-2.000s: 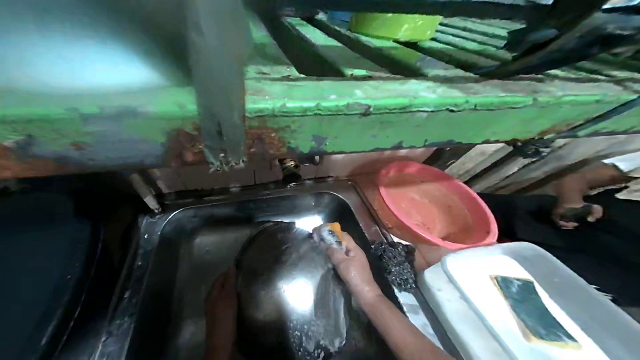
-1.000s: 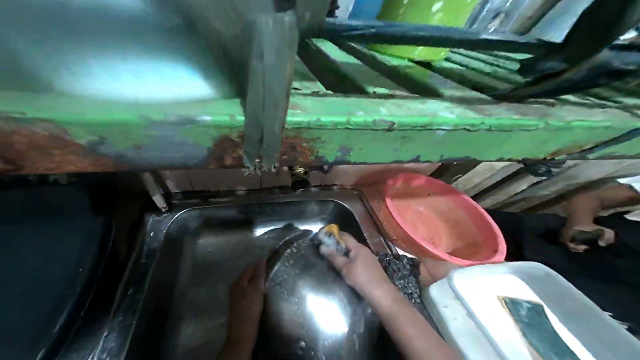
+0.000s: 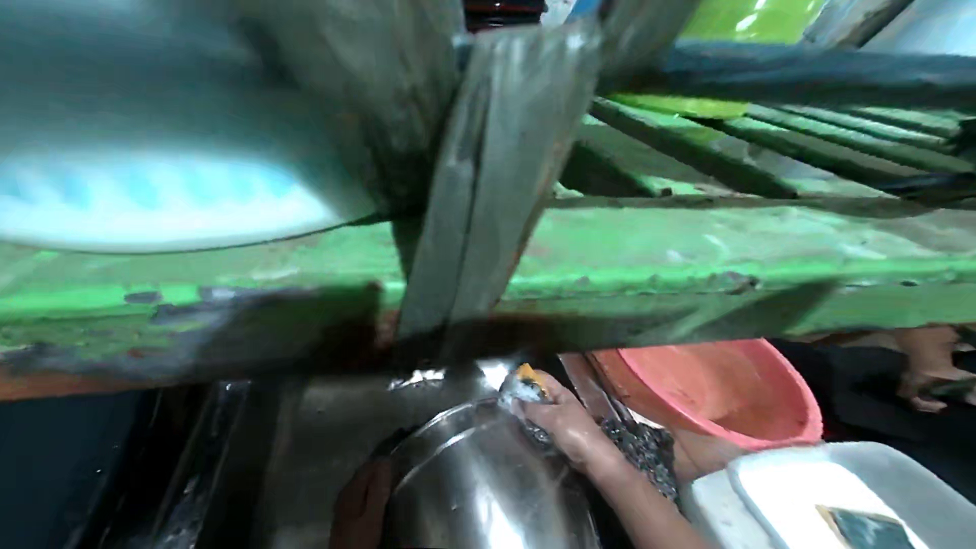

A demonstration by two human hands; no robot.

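Observation:
A shiny round metal vessel (image 3: 488, 488) lies tilted in the stainless steel sink (image 3: 305, 435), its side facing me. My right hand (image 3: 560, 419) holds a soapy sponge (image 3: 526, 383), partly yellow, against the vessel's far rim. At the vessel's left side is my left hand (image 3: 362, 499), dim in shadow, its fingers along the metal; its lower part is cut off by the view's edge. Just right of my right wrist lies a dark mesh-like scrubbing clump (image 3: 644, 454).
A green-painted slatted wooden shelf (image 3: 686, 252) with a grey post (image 3: 503, 175) crosses above the sink. Right of the sink stand a pink plastic basin (image 3: 785, 404) and a white plastic container (image 3: 862, 473). Another person's hand (image 3: 934, 374) shows at the far right.
The metal vessel has been turned and tilted: its smooth rounded surface faced me before, and now its rim and side show. My view has moved closer to the shelf.

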